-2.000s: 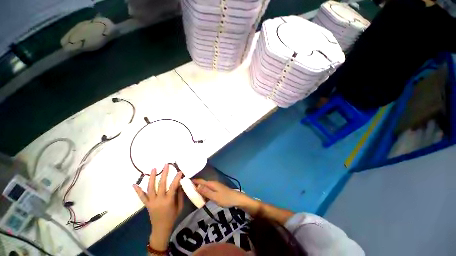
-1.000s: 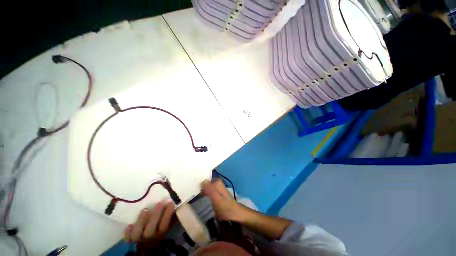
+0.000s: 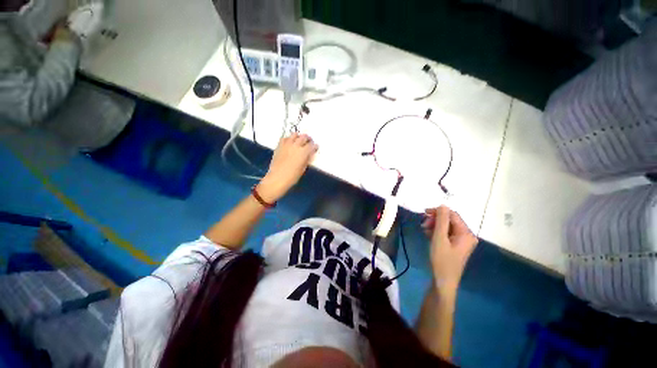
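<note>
The ring lead, thin and dark, lies in a circle on the white panel, which blends into the white bench. Its short pigtail meets the white stick-like handle at the near edge; a red glow shows on the handle and dark cords hang below. My left hand is at the bench's near edge, fingertips by the black-ended end of the loose lead; whether it grips is unclear. My right hand is at the panel's near right edge, fingers bent together; any hold is hidden.
The power meter and power strip stand at the back left with looped pale cables. A round black-topped item is on the left bench edge. Panel stacks stand at right. Another person's sleeve is at far left.
The view has swung left, showing the meter and another worker. My left hand has left the panel for the loose lead's end. The handle now shows a red glow.
</note>
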